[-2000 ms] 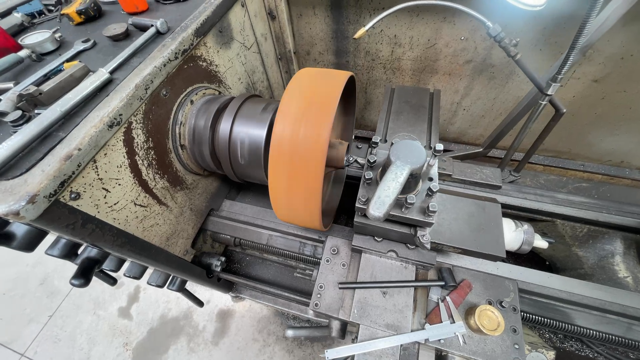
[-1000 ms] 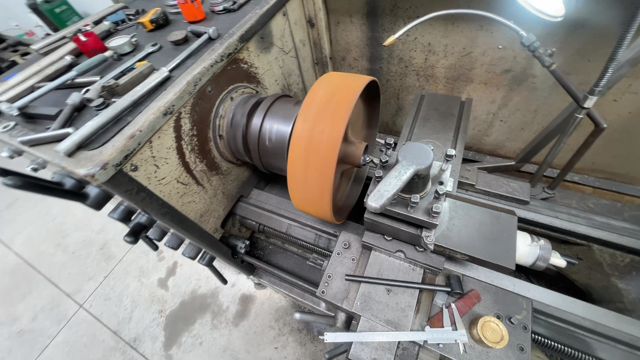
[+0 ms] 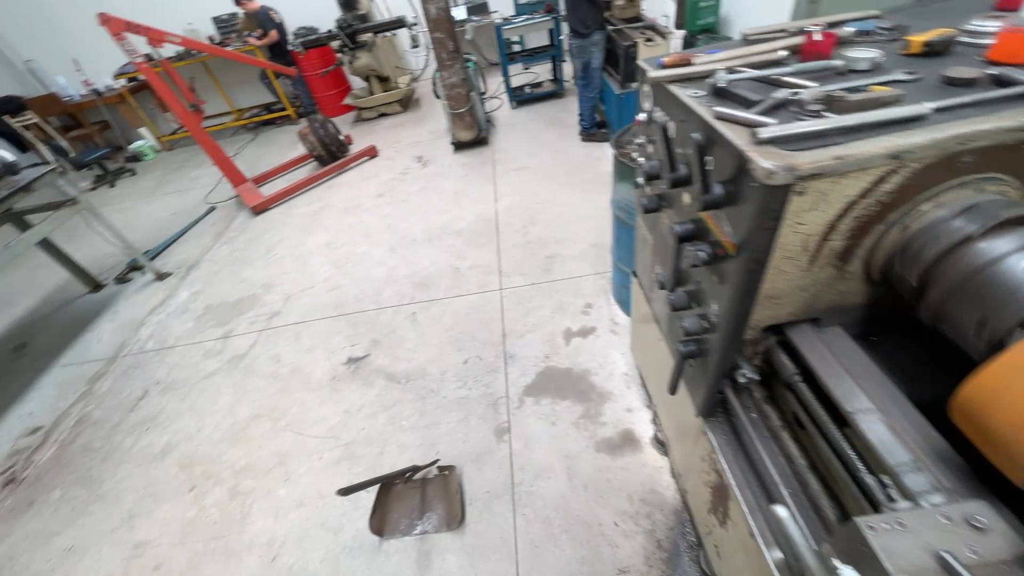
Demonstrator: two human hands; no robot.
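Observation:
Neither my left hand nor my right hand shows in the head view. Along the right side stands a metal lathe, with its headstock (image 3: pixel 816 216) bearing several black control levers (image 3: pixel 684 300). An orange wheel-shaped workpiece (image 3: pixel 992 408) is cut off by the right edge, beside the dark chuck (image 3: pixel 952 256). Below them run the lathe bed (image 3: pixel 872 416) and part of the carriage (image 3: pixel 928 544). On the headstock top lie wrenches (image 3: pixel 864 92), a long metal bar (image 3: pixel 848 124) and a yellow and black tool (image 3: pixel 928 40).
A metal dustpan (image 3: pixel 418 508) lies on the concrete floor. Farther back stand a red shop crane (image 3: pixel 180 96), a red drum (image 3: pixel 322 80), a column (image 3: pixel 456 72) and a blue cart (image 3: pixel 532 60). Two people (image 3: pixel 272 36) (image 3: pixel 588 64) are in the background; a bench (image 3: pixel 28 184) is at left.
The view has swung far to the left, from the lathe's tool post and orange workpiece to the shop floor. The calipers and the tool post are out of view.

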